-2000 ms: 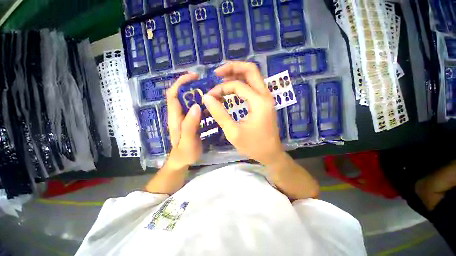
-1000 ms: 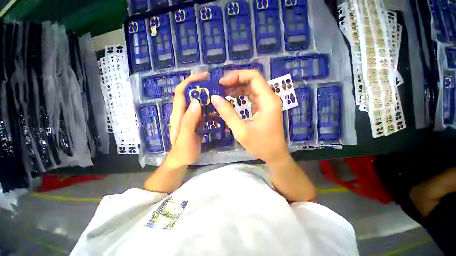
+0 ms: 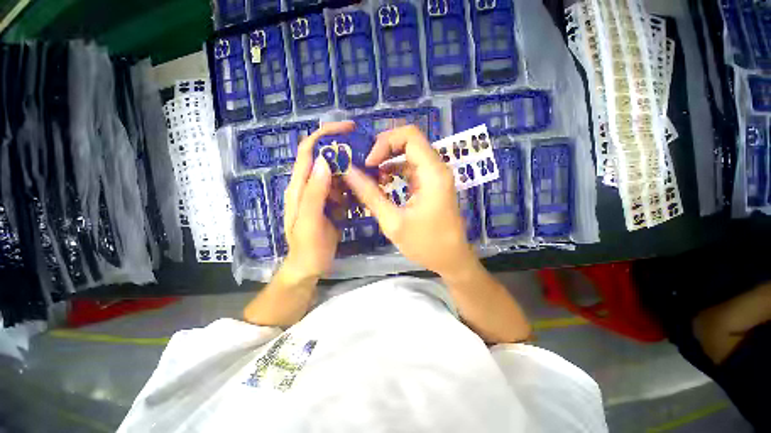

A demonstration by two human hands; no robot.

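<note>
My left hand is shut on a dark blue phone housing, held above the tray with its gold-edged camera ring facing up. My right hand is at the housing's right side, thumb and index finger close together beside the camera ring. Whether a small piece is between those fingertips cannot be told. A white sticker sheet with dark shapes lies behind my right hand, partly hidden by it. The translucent blister tray below holds blue housings, upright and sideways.
White sticker sheets lie left of the tray, gold-brown sheets right of it. Stacked trays stand far left; another filled tray is far right. Red stools are below the bench edge. Another person's arm is at lower right.
The housing has turned slightly and stays in my left hand. My right thumb and fingers have moved a little around the camera ring. The view has shifted slightly.
</note>
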